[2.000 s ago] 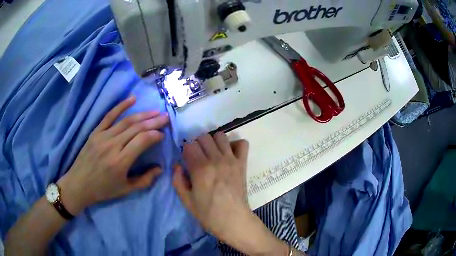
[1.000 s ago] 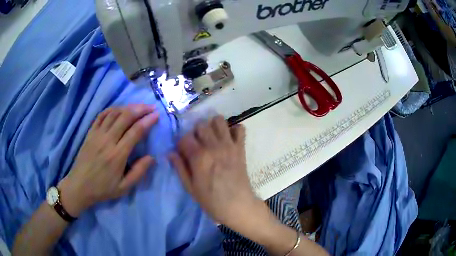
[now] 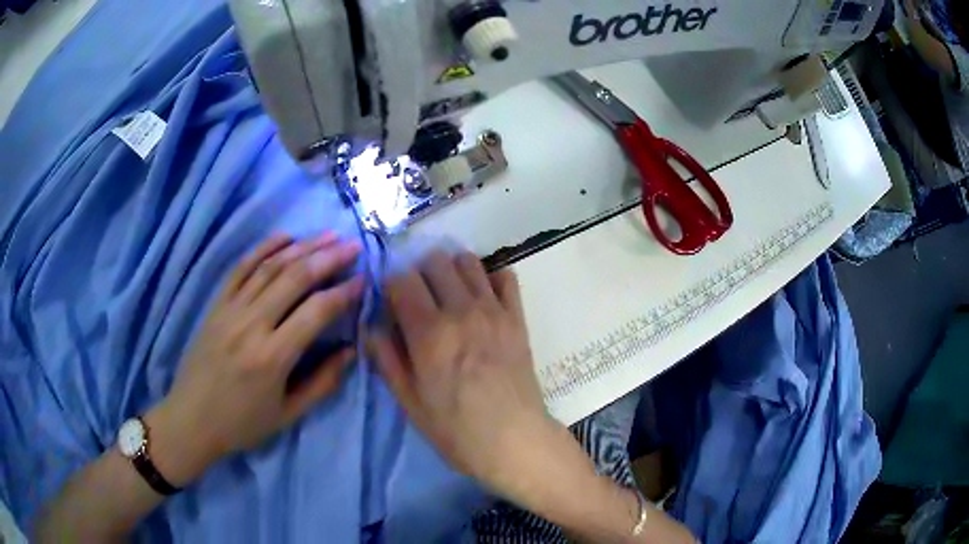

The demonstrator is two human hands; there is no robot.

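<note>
The light-blue garment (image 3: pixel 128 266) lies in folds over the left of the table, with a white label (image 3: pixel 141 133) on it. Its folded edge (image 3: pixel 372 287) runs towards the brightly lit presser foot (image 3: pixel 379 197). My left hand (image 3: pixel 260 351) lies on the cloth left of the edge, fingers bent towards it. My right hand (image 3: pixel 457 351) is at the right of the edge, fingertips curled down near the needle area, thumb by the fold. Both hands are slightly blurred, and whether the fingers pinch the cloth is hidden. A jointed silver guide (image 3: pixel 473 170) sits right of the foot.
The white sewing machine head (image 3: pixel 425 64) spans the top. Red-handled shears (image 3: pixel 680 191) lie under its arm. Small silver snips (image 3: pixel 816 152) lie at the far right. A printed ruler (image 3: pixel 691 303) follows the table's front edge. More blue cloth (image 3: pixel 765 414) hangs at the lower right.
Both hands first moved slightly back, then my left hand shifted right, closer to the folded edge. The cloth folds have shifted. The whole view has swayed a little.
</note>
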